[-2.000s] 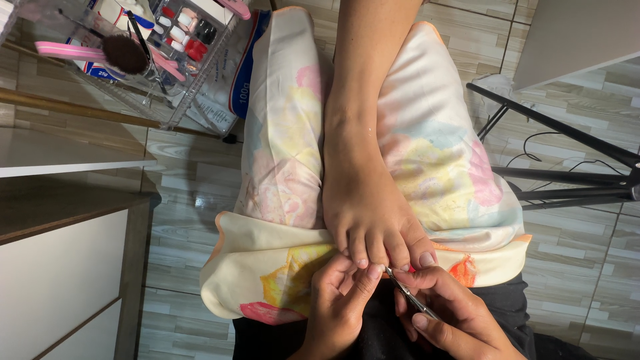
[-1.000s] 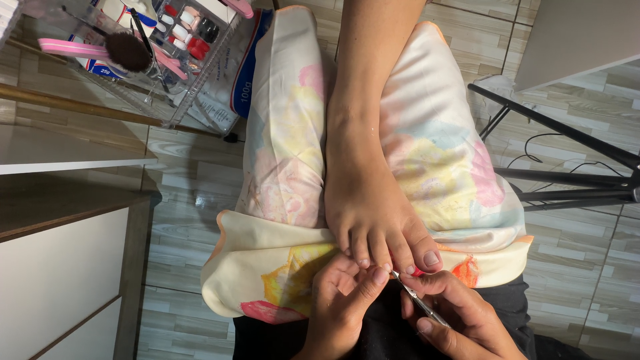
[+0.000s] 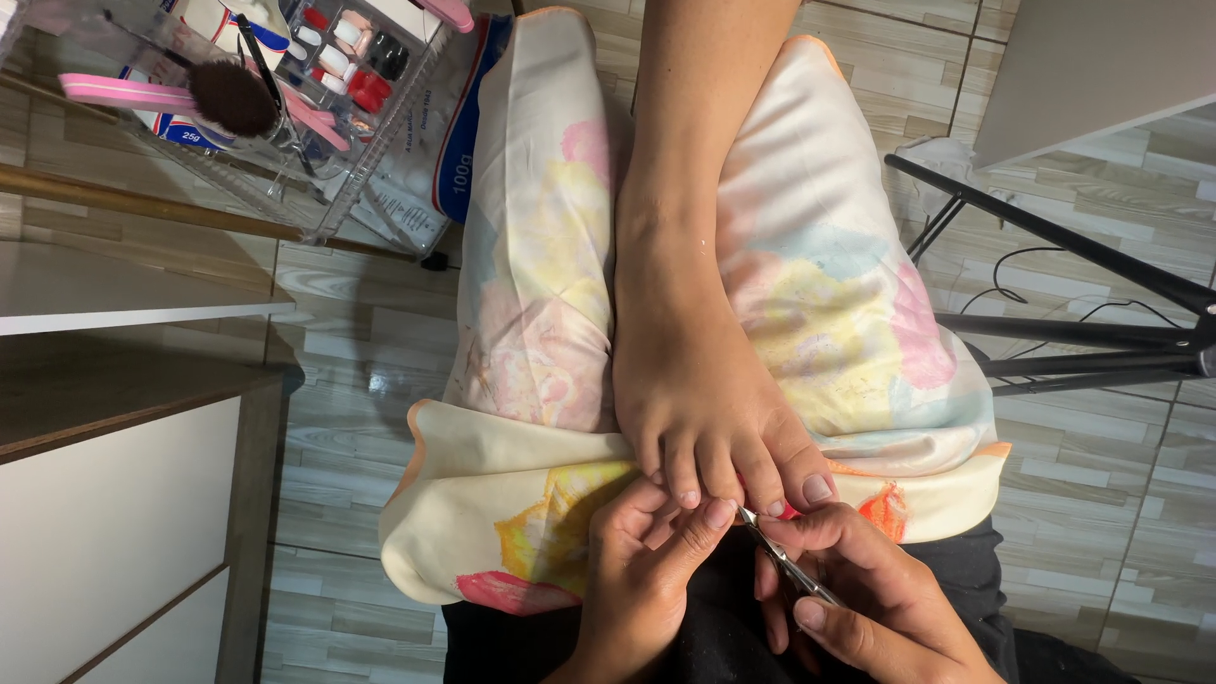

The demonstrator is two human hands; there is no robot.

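Observation:
Another person's bare foot (image 3: 679, 332) rests on a floral satin cloth (image 3: 532, 313) that covers my lap. My right hand (image 3: 864, 589) grips a metal cuticle nipper (image 3: 788, 562), its tip at a middle toe. Thumb and fingers of my left hand (image 3: 655, 560) pinch the end of that toe from the left. A small bit of red shows behind the toes, beside my right fingertips; what it is I cannot tell. The big toe lies just above my right index finger.
At the upper left a clear plastic organizer (image 3: 356, 180) holds a dark makeup brush (image 3: 233, 98), pink-handled tools and false nails. A white cabinet (image 3: 114, 532) stands at the left. Black tripod legs (image 3: 1064, 237) and a thin cable are on the right, over a tiled floor.

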